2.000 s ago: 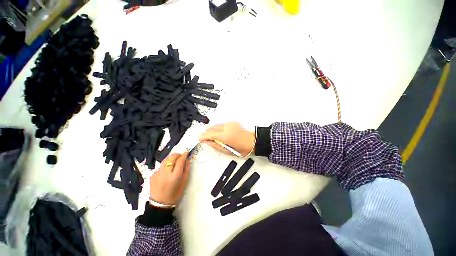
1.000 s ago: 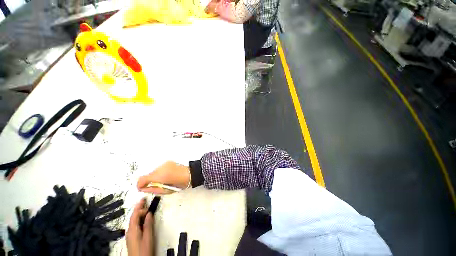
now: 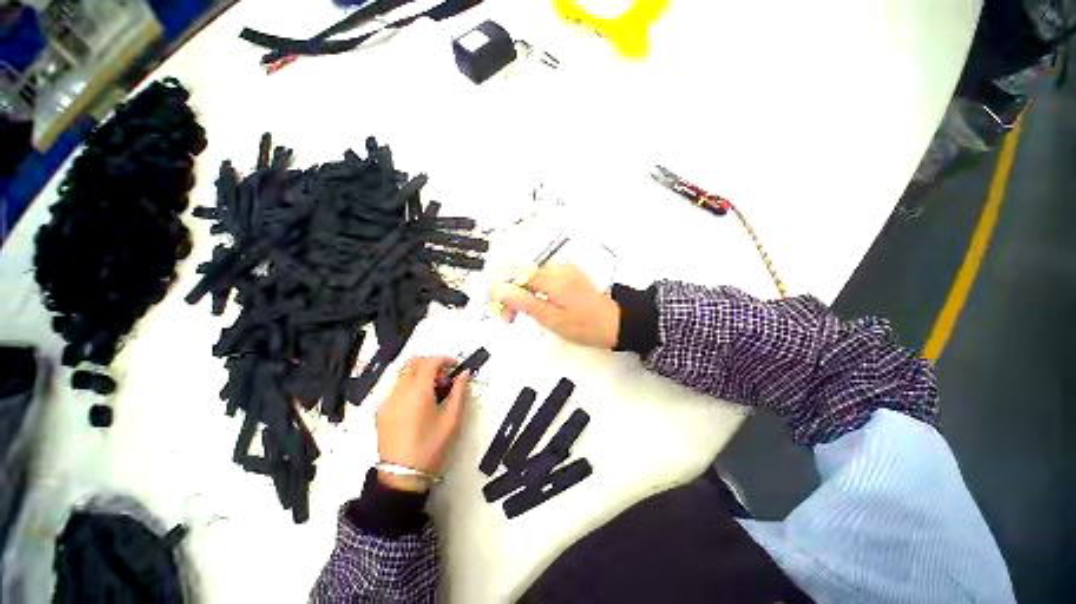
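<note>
My left hand point(image 3: 421, 413) holds a black fabric tab point(image 3: 470, 365) between thumb and fingers, low over the white table. My right hand point(image 3: 558, 302) is up and to the right of it, closed around a slim tool point(image 3: 550, 250) whose pale metal end points up and away from the tab. The tool's kind cannot be told. The two hands are apart. A large heap of black tabs point(image 3: 325, 254) lies left of my hands. Several set-aside tabs point(image 3: 537, 439) lie near my apron, some overlapping.
Red-handled snips point(image 3: 696, 192) lie at right on a twisted cord point(image 3: 761, 244). A pile of small black pieces point(image 3: 118, 224) is at far left. A plastic bag point(image 3: 118, 555) is lower left. A black box point(image 3: 483, 52), black straps point(image 3: 342, 38) and a yellow object point(image 3: 619, 21) are at the back.
The view swung up and back down. Compared with the oldest frame, my right hand has moved away from my left, and the tool's metal end now points away from the tab.
</note>
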